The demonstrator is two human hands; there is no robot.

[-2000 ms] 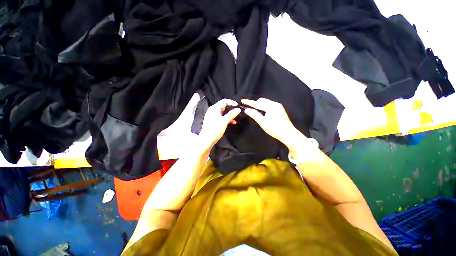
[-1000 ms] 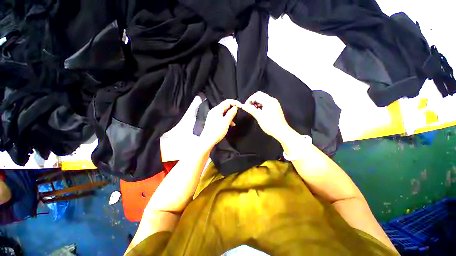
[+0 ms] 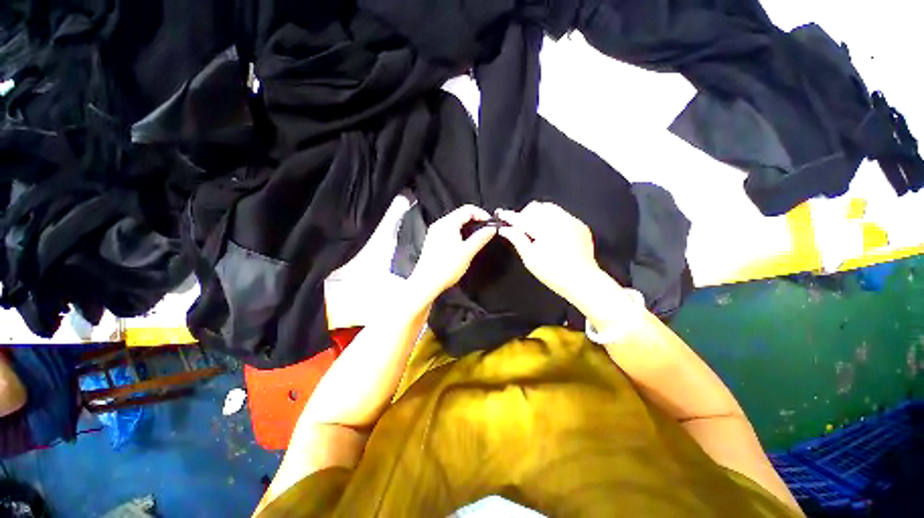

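A black garment (image 3: 583, 182) lies over the table's front edge and down against my mustard top. My left hand (image 3: 453, 248) pinches a small fold of its black cloth between thumb and fingers. My right hand (image 3: 552, 243) meets it at the fingertips, its fingers curled closed at the same dark fold. A small dark thing shows between the fingertips, too small to tell as cloth or snips. Greyer flat panels (image 3: 661, 238) show at the garment's right side.
A large black garment heap (image 3: 334, 81) covers the table's left and far side. More black cloth (image 3: 760, 121) lies at right on the white table (image 3: 618, 111). A red stool (image 3: 276, 405), blue crates (image 3: 861, 460) and a person's arm (image 3: 10, 390) at far left are below.
My right hand, which was turned up with a dark reddish thing showing in it a second ago, has turned back down to the fold. My left hand has barely moved.
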